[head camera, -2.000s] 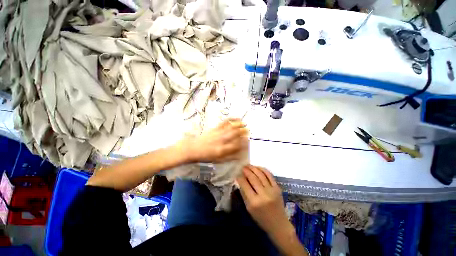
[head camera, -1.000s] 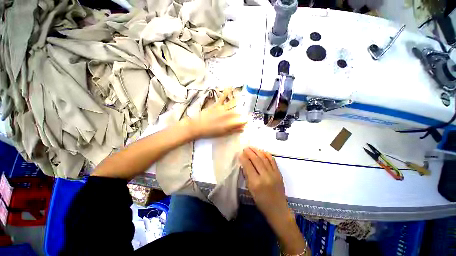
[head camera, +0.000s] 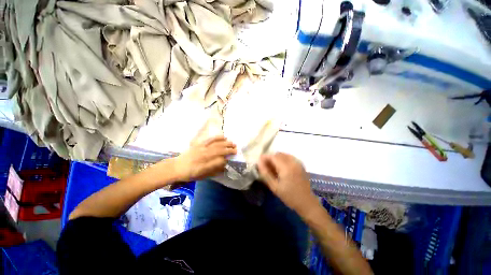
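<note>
A beige garment piece (head camera: 260, 144) lies at the table's front edge, below left of the needle area, partly washed out by glare. My left hand (head camera: 207, 157) rests on the cloth at the edge, fingers bent; whether it grips is unclear. My right hand (head camera: 281, 174) pinches the piece's right side between thumb and fingers, slightly blurred. The white sewing machine (head camera: 398, 48) stands right of the cloth, its presser foot (head camera: 317, 96) away from both hands. The large heap of beige pieces (head camera: 81, 70) lies on the left, joined by tangled strips to the cloth near my hands.
On the table (head camera: 344, 145) right of the needle lie a brown tag (head camera: 384, 116), thread snips (head camera: 429, 142) and a tan-handled tool (head camera: 461, 150). Below are a blue crate (head camera: 86, 185) with white scraps, a red crate (head camera: 43, 196) and a cardboard box (head camera: 123, 167).
Both hands have moved away from the needle area to the table's front edge, bringing the cloth with them. The camera view has shifted, so the machine sits higher and further right.
</note>
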